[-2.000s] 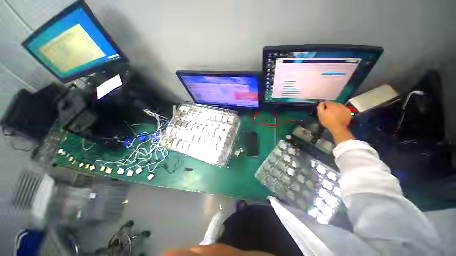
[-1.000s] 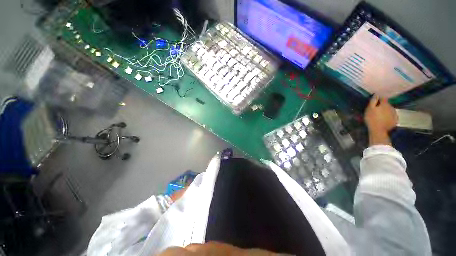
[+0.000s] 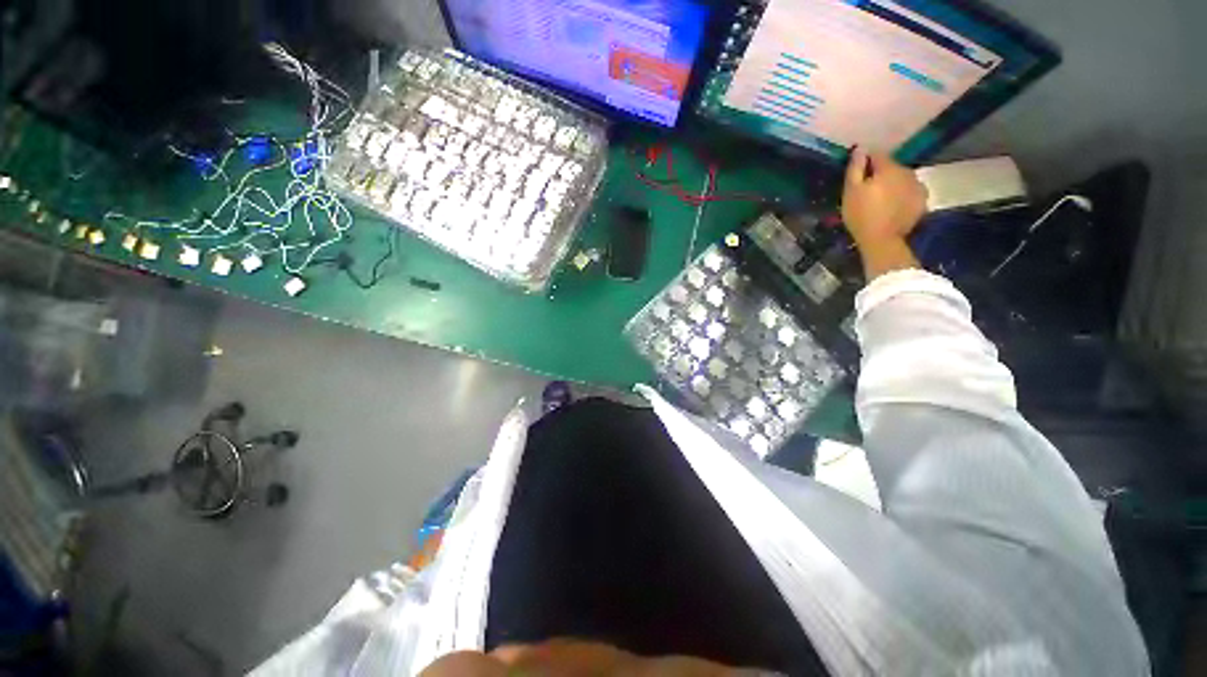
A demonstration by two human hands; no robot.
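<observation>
My right hand [image 3: 884,212] is curled at the right end of the test fixture [image 3: 794,254], around what looks like its black clamp handle; the fingers hide most of it. A clear blister tray [image 3: 741,347] lies in front of the fixture, with silvery-white squares in some pockets and others see-through. A fuller tray [image 3: 466,165] of silver-white pieces lies further left on the green mat. My left hand [image 3: 424,548] is a small strip of skin low beside my body, mostly hidden by the white coat; its grip does not show.
Two monitors, one blue-purple [image 3: 582,46] and one pale [image 3: 847,73], stand behind. A black slab [image 3: 627,243] lies between the trays. White wires [image 3: 285,212] and small wired parts [image 3: 189,257] lie left. A pale box [image 3: 973,184] is right of my hand. A wheeled chair base [image 3: 212,470] stands below.
The camera view has tilted and shifted; the monitors are partly cut off at the top now. My right hand stays curled at the fixture. My left sleeve has come into view since the oldest frame.
</observation>
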